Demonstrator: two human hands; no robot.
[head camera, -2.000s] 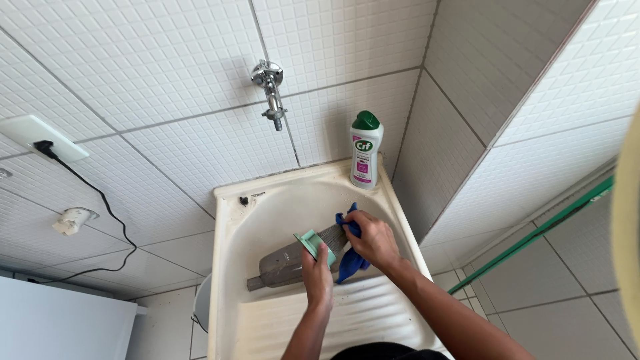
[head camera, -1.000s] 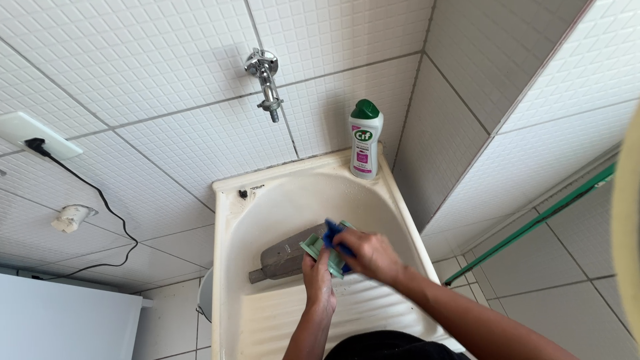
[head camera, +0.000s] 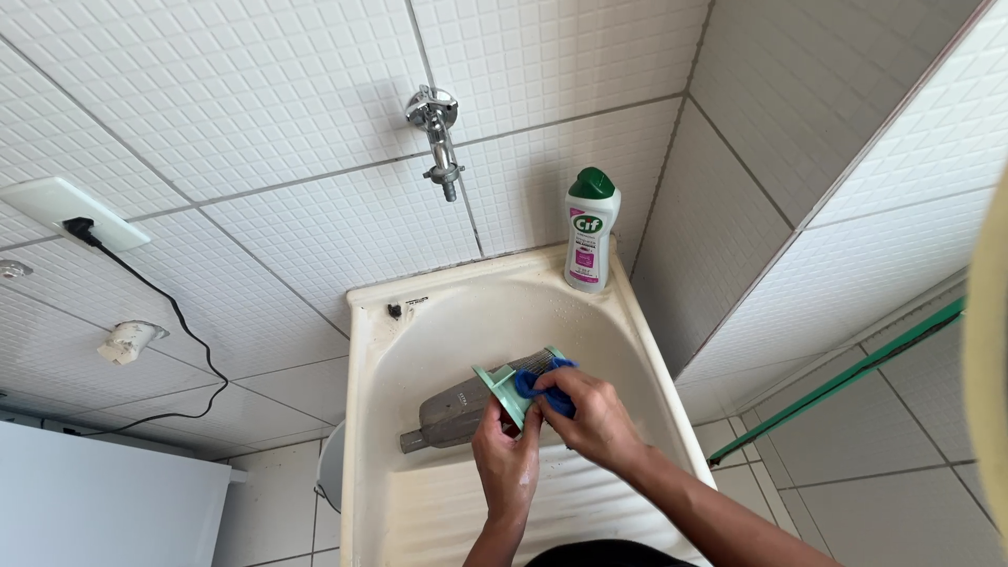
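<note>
My left hand (head camera: 508, 461) grips a pale green plastic part (head camera: 508, 392) with a flat flange and a mesh section, held over the laundry sink (head camera: 358, 409). My right hand (head camera: 591, 413) pinches a blue cloth (head camera: 559, 398) against the right side of that part. Behind and to the left of my hands, a grey translucent plastic container (head camera: 453, 413) with a narrow spout lies on its side in the basin. My left hand's fingers partly hide where the green part ends.
A Cif cleaner bottle (head camera: 587, 244) with a green cap stands on the sink's back right corner. Above the basin a chrome tap (head camera: 441, 146) juts from the tiled wall. A bucket (head camera: 332, 465) is left of the sink; a black cord (head camera: 185, 315) hangs from an outlet.
The blue cloth has moved from above the green part to its right side, still in my right hand. The green part is turned differently in my left hand.
</note>
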